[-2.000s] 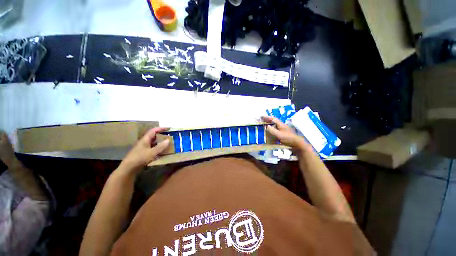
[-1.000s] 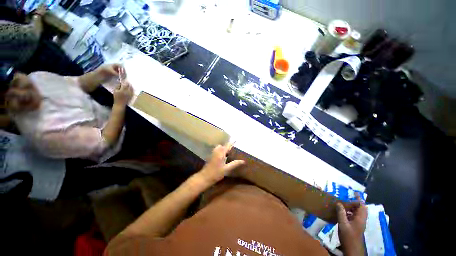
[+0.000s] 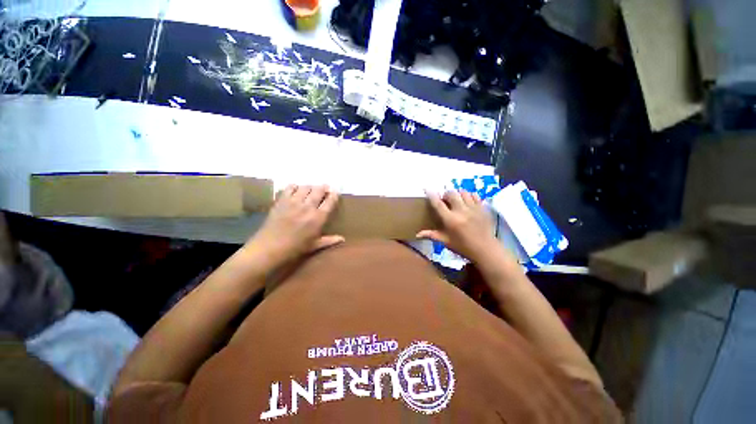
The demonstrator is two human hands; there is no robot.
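Note:
A long narrow brown inner carton lies closed at the table's front edge, against my body. My left hand grips its left end, fingers over the far edge and thumb on the near side. My right hand grips its right end the same way. The carton's contents are hidden by its top. A second long brown carton lies closed to the left, just beyond my left hand.
Blue-and-white card pieces lie right of my right hand. A label strip curls over the black strip with white scraps. Black cables are behind, an orange object at the back. Brown boxes stand at right. A person's arm shows at left.
The carton in my hands was open with a row of blue boxes showing; its top is now closed. The view swung left and came back. My left hand has moved inward over the carton.

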